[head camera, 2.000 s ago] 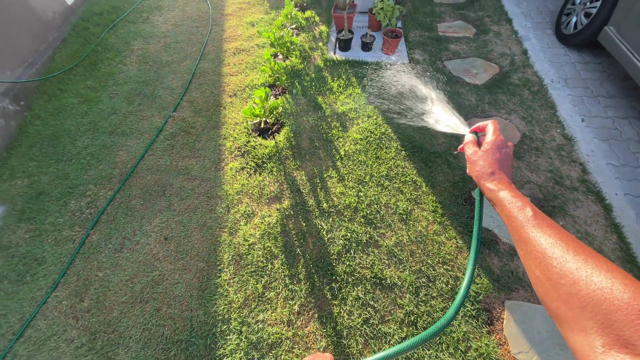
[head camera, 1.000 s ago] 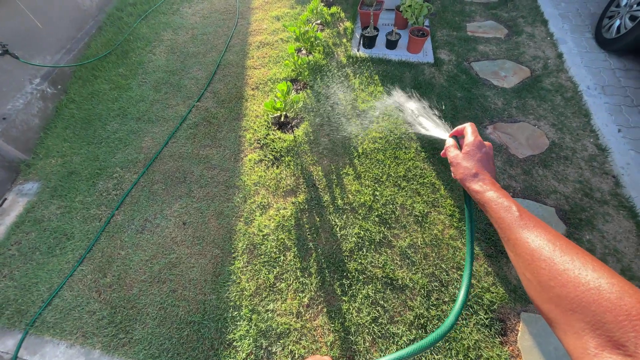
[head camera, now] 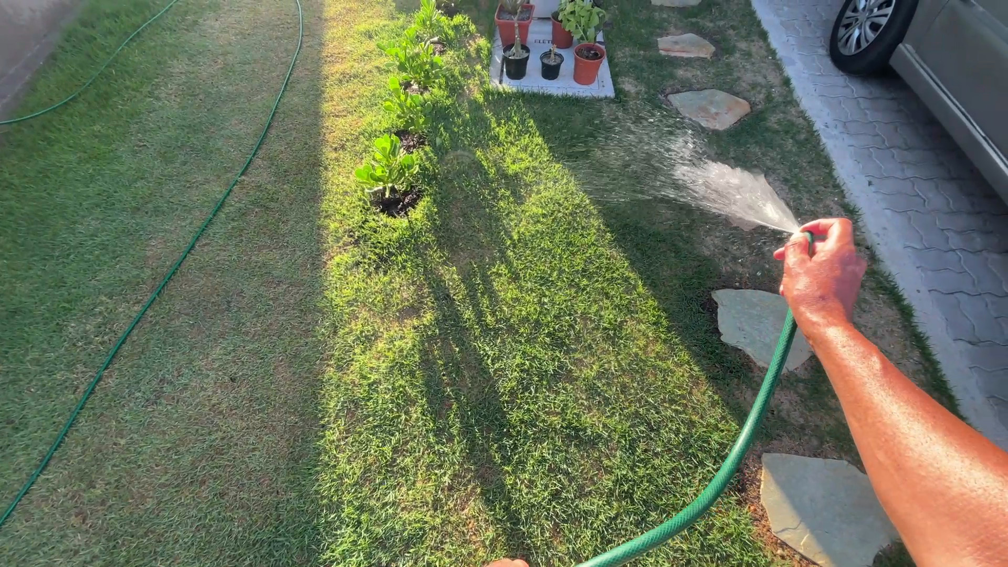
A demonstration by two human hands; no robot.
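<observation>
My right hand (head camera: 823, 272) is closed around the end of a green garden hose (head camera: 744, 441), and a fan of water (head camera: 740, 193) sprays from it toward the upper left over the lawn (head camera: 504, 339). The hose curves down from that hand to the bottom edge. Only a fingertip of my left hand (head camera: 508, 563) shows there, left of the hose; whether it grips anything is hidden. Leafy green plants (head camera: 387, 165) grow in a row in small beds of dark soil, left of the spray.
Potted plants (head camera: 588, 63) stand on a pale slab (head camera: 551, 85) at the top. Flat stepping stones (head camera: 756, 323) run down the right side. Beyond a concrete edging (head camera: 874, 213), a car (head camera: 953, 71) stands on grey pavers (head camera: 957, 252). More green hose (head camera: 189, 244) lies across the grass at left.
The view has swung between frames. Against the stepping stones, my right hand and the spray moved left, then back right toward the edging. The hose end has stayed in my right hand.
</observation>
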